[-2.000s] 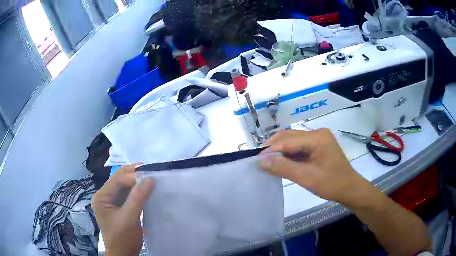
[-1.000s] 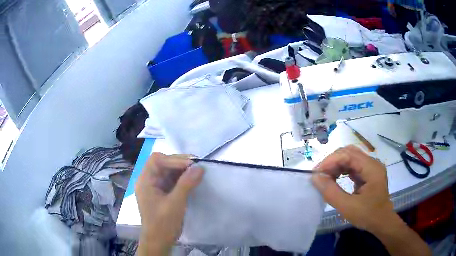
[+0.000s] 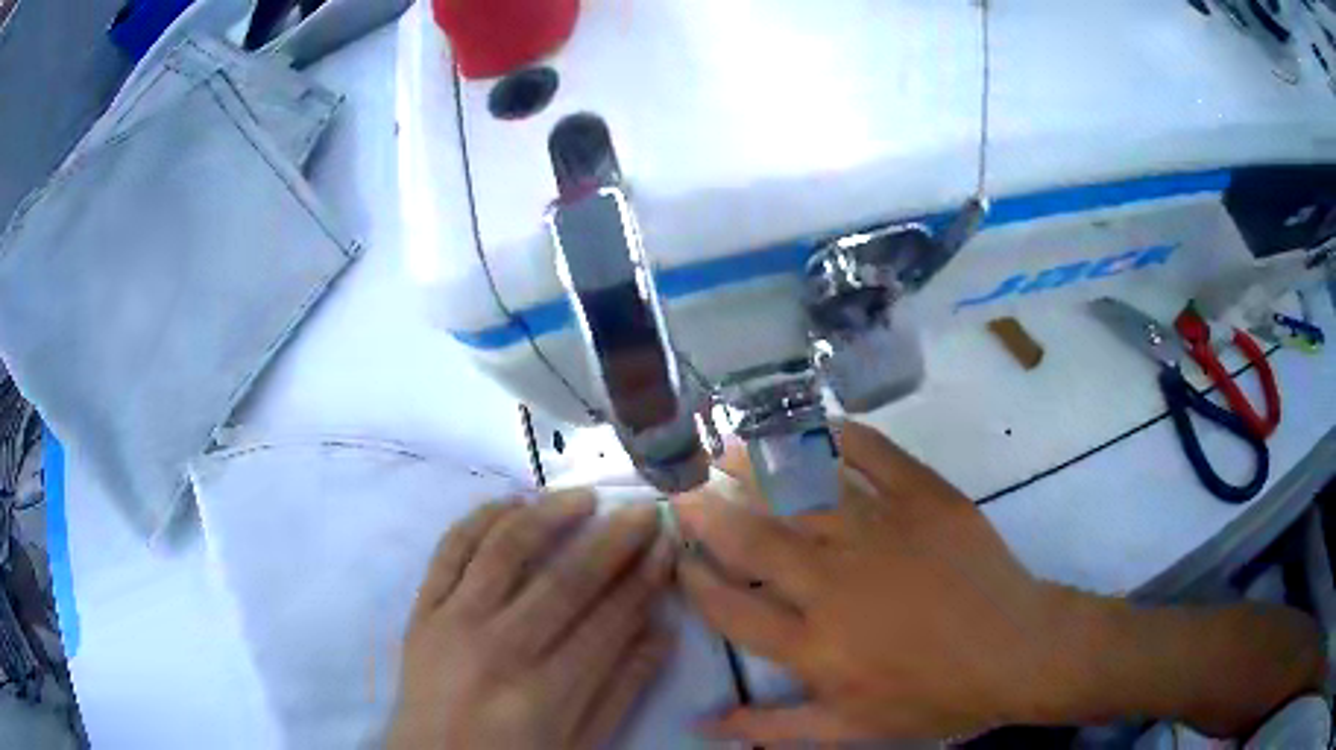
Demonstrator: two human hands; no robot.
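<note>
A pale fabric panel (image 3: pixel 315 564) lies flat on the machine table, its upper edge running to the needle area. My left hand (image 3: pixel 542 623) lies on the panel, fingers spread a little, pressing it down. My right hand (image 3: pixel 865 601) lies beside it, fingertips close to the presser foot area, partly behind metal parts. The sewing machine head (image 3: pixel 703 132) stands over the fabric, with its shiny take-up lever guard (image 3: pixel 613 301) in front. The needle and presser foot are hidden by the guard and fingers.
A stack of pale panels (image 3: pixel 161 279) lies left of the machine. Scissors (image 3: pixel 1209 381) with one red and one black handle lie at the right. A small brown piece (image 3: pixel 1015 343) lies behind the bed. A red cap (image 3: pixel 506 32) sits on the head's left end.
The panel, held up between both hands before, is now down at the needle area with both hands flat on it. The view has moved in close to the machine head.
</note>
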